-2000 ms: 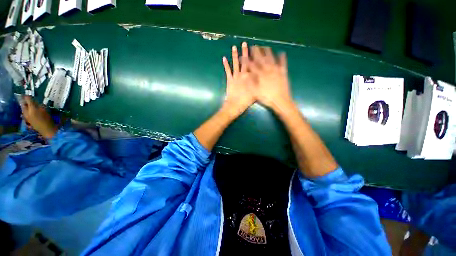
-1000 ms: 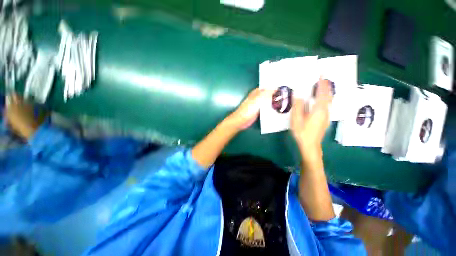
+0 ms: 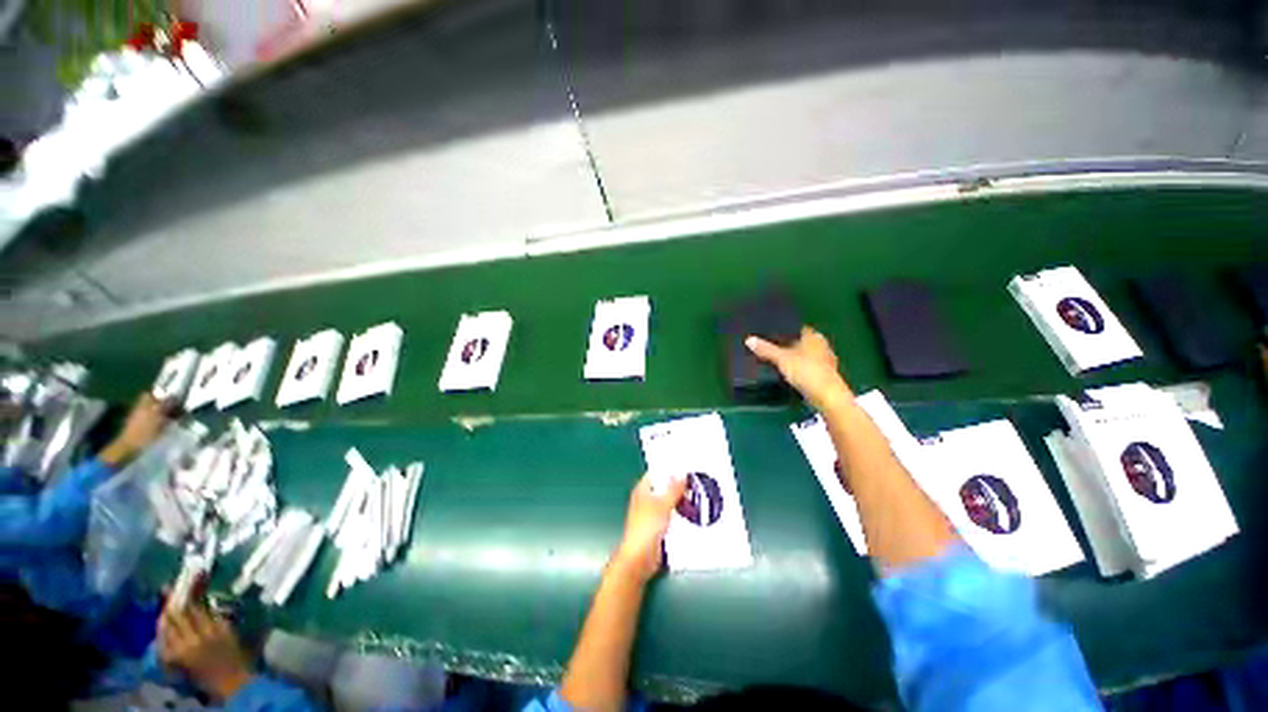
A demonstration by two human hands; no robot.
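My left hand (image 3: 647, 526) holds a white outer sleeve (image 3: 716, 536) with a round wristband picture, over the near bench, thumb on its face. My right hand (image 3: 802, 365) reaches onto the green belt with its fingers at a dark inner box (image 3: 751, 323); the thumb lies over the box and the fingers are at its right side. More white sleeves lie at the right on the bench, one partly under my right forearm (image 3: 890, 480), one beside it (image 3: 990, 504), and a thicker stack (image 3: 1161, 480) further right.
The green conveyor belt (image 3: 821, 264) carries a row of sleeved boxes (image 3: 477, 351) at left, another dark box (image 3: 914, 330) and a sleeved box (image 3: 1078, 319) at right. Small white strips (image 3: 376, 522) are heaped on the bench at left. Another worker's hands (image 3: 202, 643) show at far left.
The view has tilted up to the belt and grey panel. My left hand has one sleeve apart from the others. My right hand has moved from the sleeves to the dark box.
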